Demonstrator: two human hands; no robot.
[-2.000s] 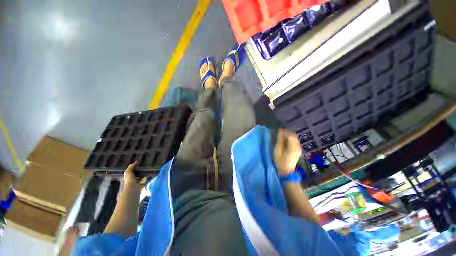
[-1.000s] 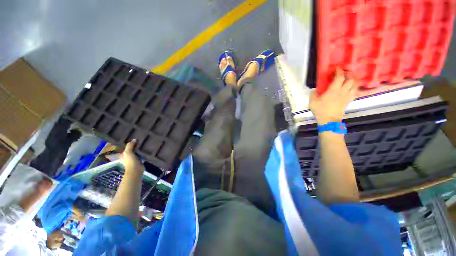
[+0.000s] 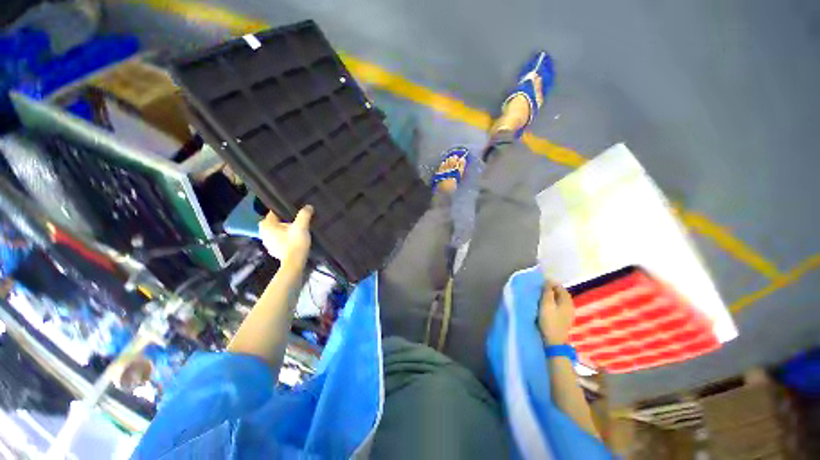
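My left hand [image 3: 288,235] grips the near edge of a black tray with a grid of pockets [image 3: 310,135]. The tray is tilted and looks like more than one layer. My right hand [image 3: 556,314] holds the left edge of a red pocketed tray [image 3: 643,323] together with a large white sheet or board [image 3: 620,216]. A dark edge shows between the red tray and the white piece. The pockets of both trays look empty. The fingers under the trays are hidden.
My legs and blue sandals [image 3: 535,85] are on a grey floor with yellow lines [image 3: 728,244]. A cluttered green-edged bench [image 3: 193,207] with cables is on the left. Brown cartons [image 3: 719,422] are at the lower right. Blue items [image 3: 81,67] show at the upper left.
My body has turned, and the bench is now on the left. My right hand, first empty, took hold of the red tray and now holds it low at the right, away from the stack. The black tray is raised.
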